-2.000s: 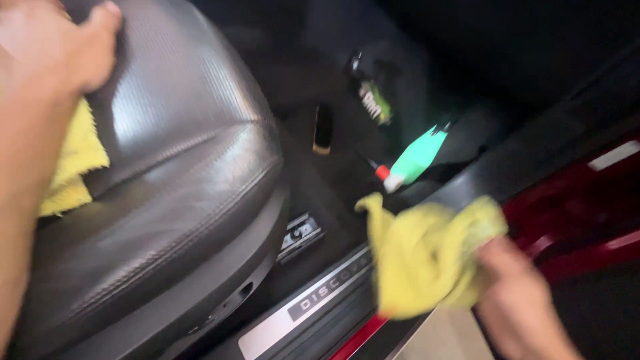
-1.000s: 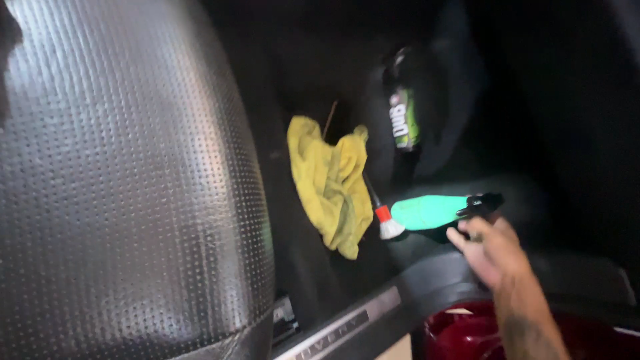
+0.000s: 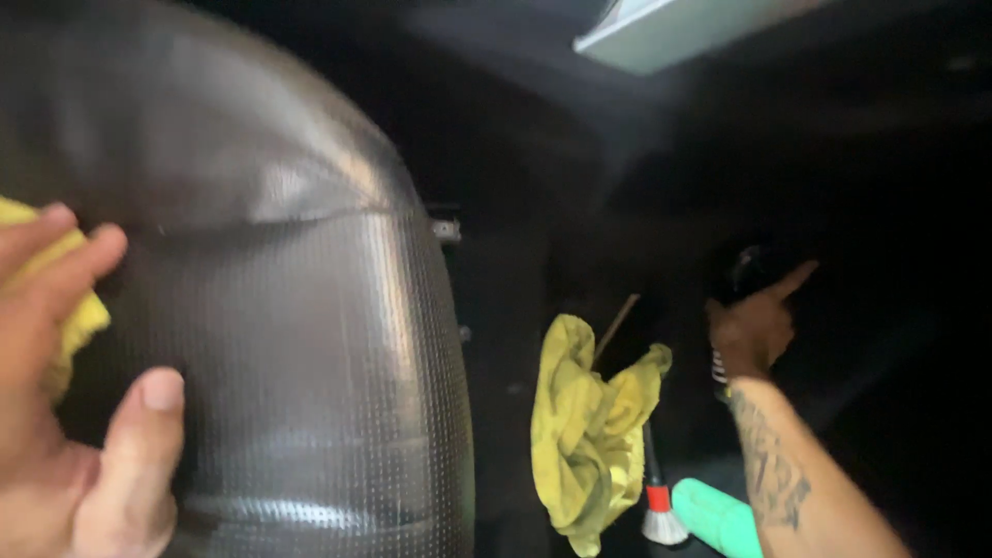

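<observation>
My left hand (image 3: 85, 387) rests over a yellow cloth (image 3: 81, 333) on the black leather car seat (image 3: 310, 333), with the thumb spread apart. In the dark footwell at the right, my right hand (image 3: 752, 329) is at a dark bottle (image 3: 748, 267), one finger pointing out; shadow hides how firmly it holds it. A crumpled yellow cloth (image 3: 581, 434) lies on the floor beside the seat. Right of it lies a detailing brush (image 3: 659, 504) with white bristles and a red band. The green bottle (image 3: 713, 515) is partly behind my right forearm.
The seat's rounded edge borders the footwell. A thin brown-edged item (image 3: 618, 329) sticks out behind the floor cloth. A pale, straight-edged panel (image 3: 666, 35) crosses the top. Small metal seat hardware (image 3: 447, 229) shows by the seat's side.
The yellow cloth that was in my right hand two seconds ago is on the floor. My right hand has moved from the green bottle to the dark bottle. My left hand is back in view.
</observation>
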